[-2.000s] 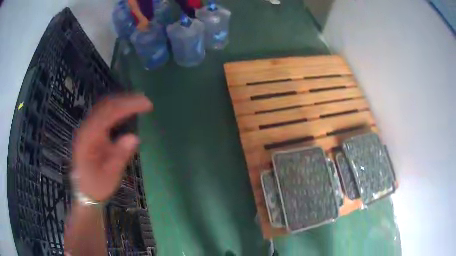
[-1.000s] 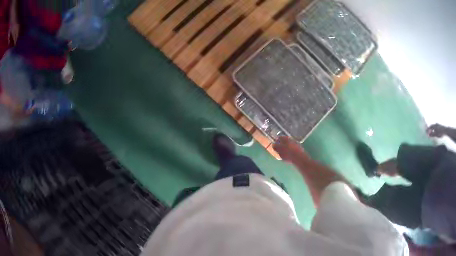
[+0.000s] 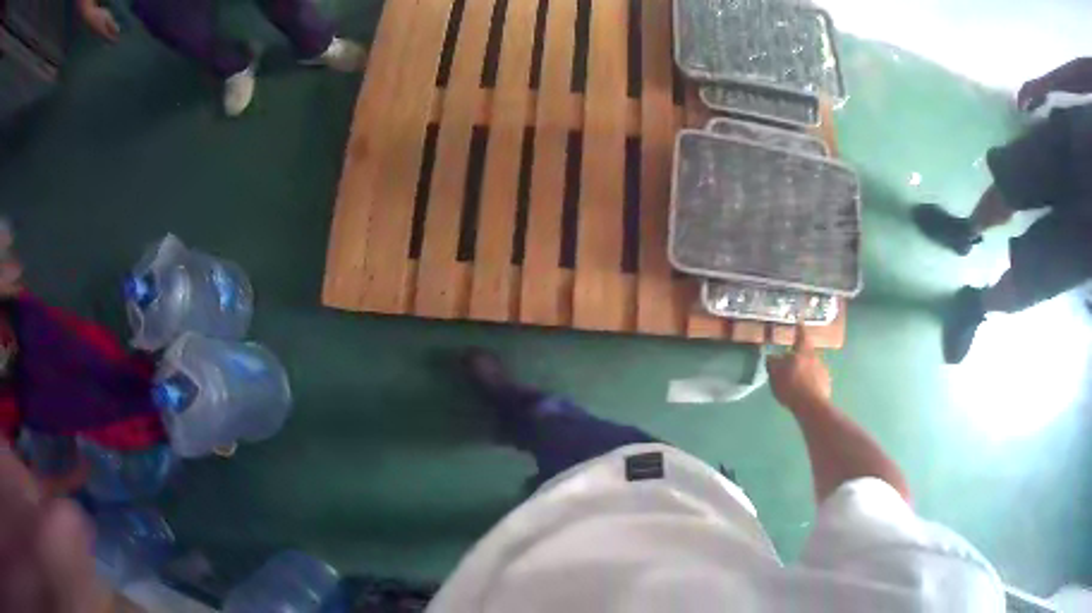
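Note:
Film-wrapped trays packed with small grey-green pieces lie as two stacks on a wooden pallet (image 3: 395, 240). The nearer top tray (image 3: 766, 213) sits over a lower tray (image 3: 766, 302) whose edges stick out on two sides. The other stack's top tray (image 3: 757, 48) is at the upper right. My right hand (image 3: 800, 374) is at the pallet's near edge, a finger reaching to the lower tray's rim; whether it grips anything is unclear. My left hand (image 3: 46, 533) is blurred and cut off at the left edge; its fingers are not clear.
Large clear-blue water bottles (image 3: 225, 395) stand on the green floor at left, beside a person in purple and red (image 3: 90, 371). Another person's legs (image 3: 287, 30) show at the top left. Dark-clothed legs (image 3: 1018, 252) are at the right. A white strip (image 3: 709, 390) lies near the pallet.
The view has turned, so the pallet now lies upright at top centre. My right hand remains at the near stack's lower edge. The bottles and the person at left show more clearly.

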